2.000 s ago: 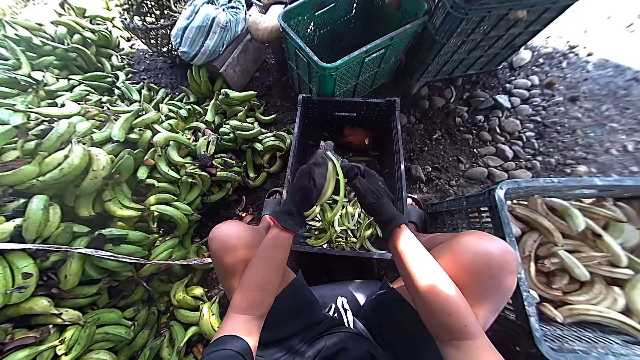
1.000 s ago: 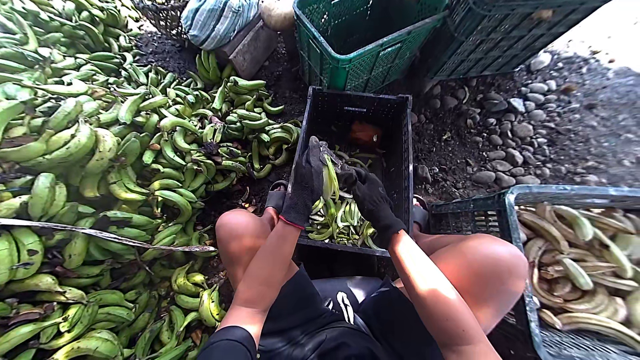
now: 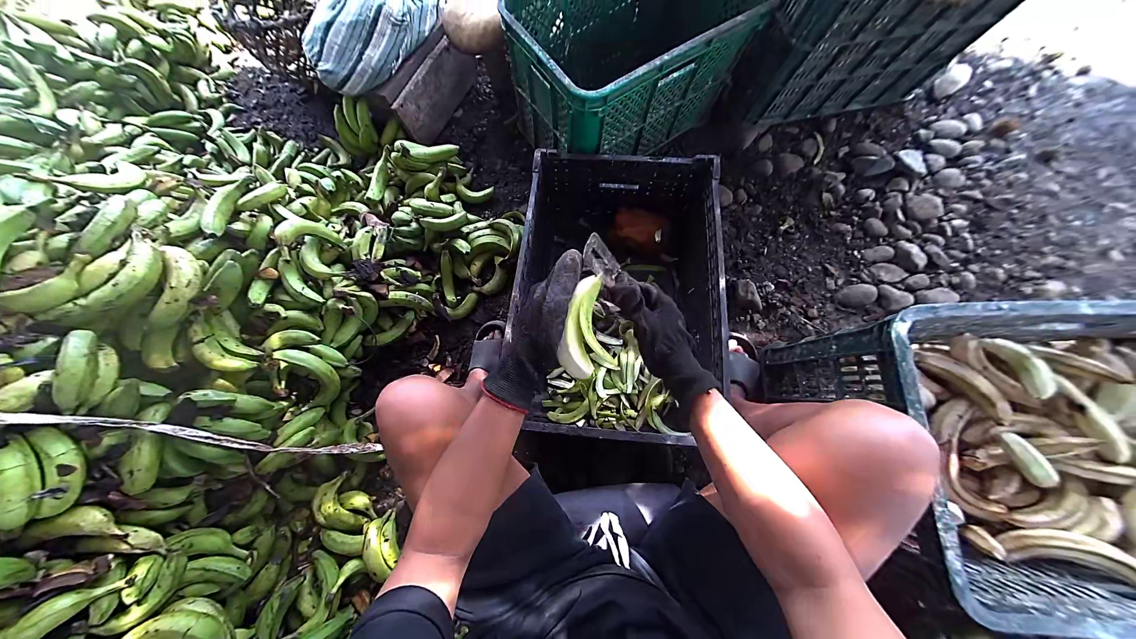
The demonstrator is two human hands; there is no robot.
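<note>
My left hand (image 3: pixel 543 324), in a dark glove with a red-edged cuff, holds a partly peeled green plantain (image 3: pixel 579 330) above a black plastic crate (image 3: pixel 721 293). My right hand (image 3: pixel 657 324), gloved too, is closed at the plantain's upper end, by a small greyish blade-like tool (image 3: pixel 601 257). Which fingers grip the tool is hard to tell. A strip of green peel hangs along the plantain's right side. Beneath the hands, cut green peels (image 3: pixel 621 386) lie in the crate, and a reddish-brown object (image 3: pixel 641 231) sits near its far end.
Unpeeled green plantains (image 3: pixel 302 231) are heaped along the left. A green crate (image 3: pixel 914 355) at the right holds peeled plantains (image 3: pixel 1029 457). Taller green crates (image 3: pixel 581 115) stand beyond the black one, beside a striped cloth bundle (image 3: pixel 368 44) and a wooden block (image 3: pixel 430 89). Stones (image 3: pixel 923 209) cover the ground at right.
More pale flesh shows on the plantain in my left hand than two seconds ago, and a peel strip hangs beside it. Both hands have stayed over the black crate.
</note>
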